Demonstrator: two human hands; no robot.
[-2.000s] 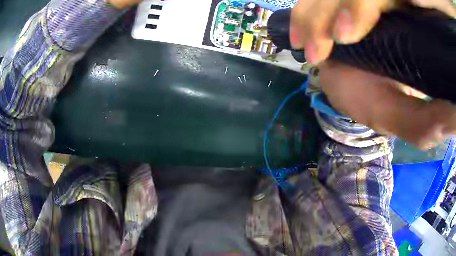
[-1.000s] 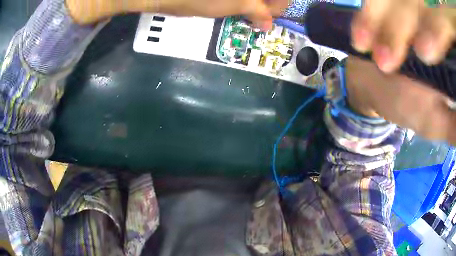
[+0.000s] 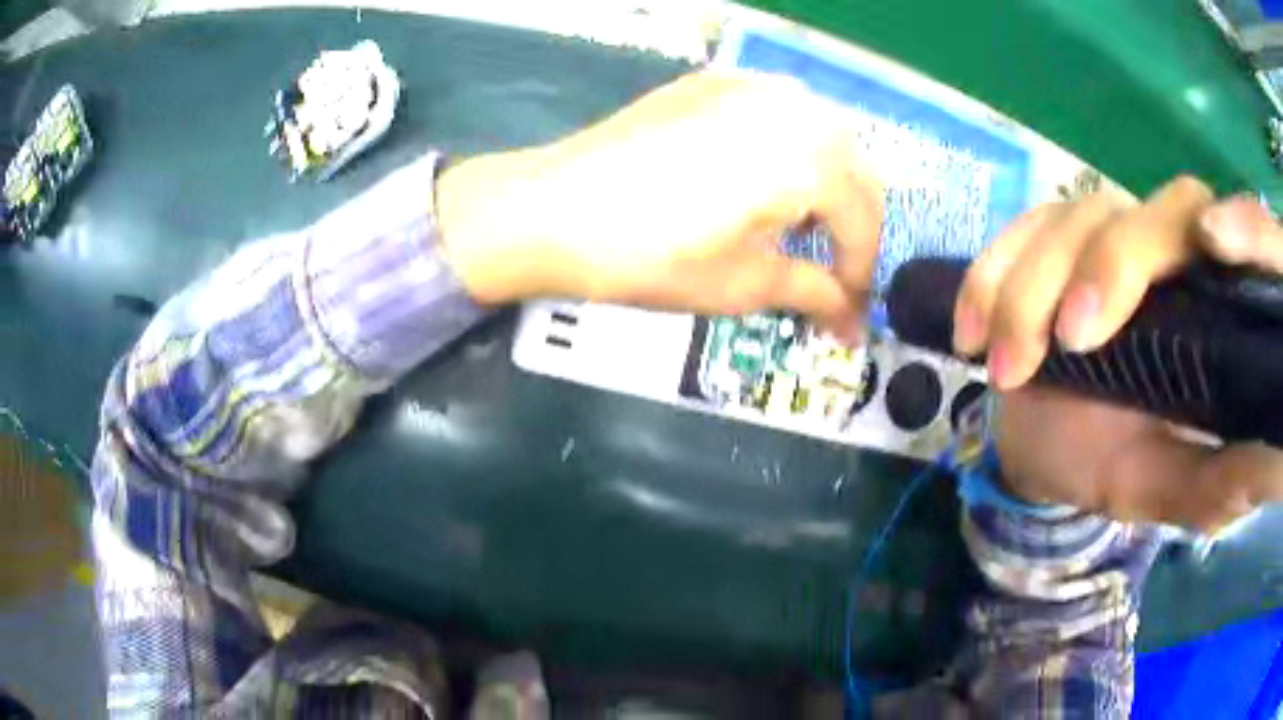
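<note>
The module with a green-and-white circuit board and brass-coloured strips (image 3: 767, 369) sits in the white fixture plate (image 3: 619, 352). My left hand (image 3: 704, 211) is over the module's back edge, thumb and fingertips close together just above its right part; whether they pinch a screw is too small to tell. My right hand (image 3: 1112, 310) is shut on the black electric screwdriver (image 3: 1196, 359), held tilted to the right of the module, above the plate's right end. Its tip is not clearly visible. The light-blue screw tray (image 3: 936, 197) lies behind, partly hidden by my left hand.
Two loose modules lie at the left, one white (image 3: 342, 110) and one at the far left edge (image 3: 47, 162). A few screws lie on the dark green mat (image 3: 633, 549). The green conveyor (image 3: 1098, 85) runs beyond. A blue cord hangs from my right wrist. A blue bin (image 3: 1210, 675) is lower right.
The view has shifted, so the tray, conveyor and loose modules now show. My left hand has come to the module's right part. The screwdriver has been drawn back from the module and stays in my right hand.
</note>
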